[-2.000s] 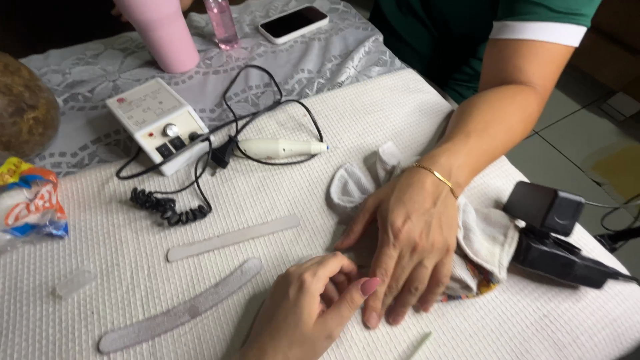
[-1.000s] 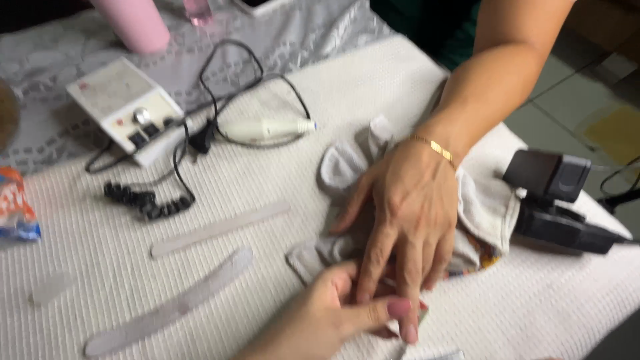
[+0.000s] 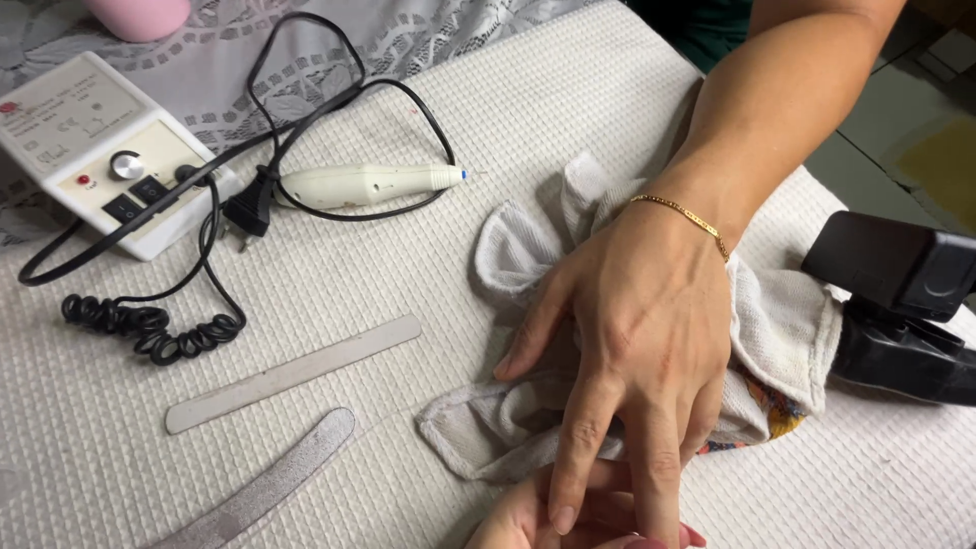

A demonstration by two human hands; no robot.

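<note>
My left hand [image 3: 512, 518] is at the bottom edge, partly cut off, its fingers around a finger of the other person's hand [image 3: 637, 335]. Pink-red nail polish shows on my thumb and a fingertip. The other person's hand lies palm down with fingers spread, a thin gold bracelet [image 3: 679, 207] at the wrist. Beneath it is a crumpled white knit cloth [image 3: 785, 328], possibly a glove. My right hand is outside the view. To the left lie a straight nail file [image 3: 293, 374] and a curved grey nail file [image 3: 267, 484].
An electric nail drill's control box [image 3: 107, 152] stands upper left, its white handpiece [image 3: 370, 185], black cable and plug [image 3: 250, 206] beside it. A pink container [image 3: 141, 15] is behind. On the right sits a black device [image 3: 888, 263]. White textured cloth [image 3: 366, 274] covers the surface.
The other person's fingers have spread and now reach over my left hand, which has moved lower in view. The view has come closer to the table.
</note>
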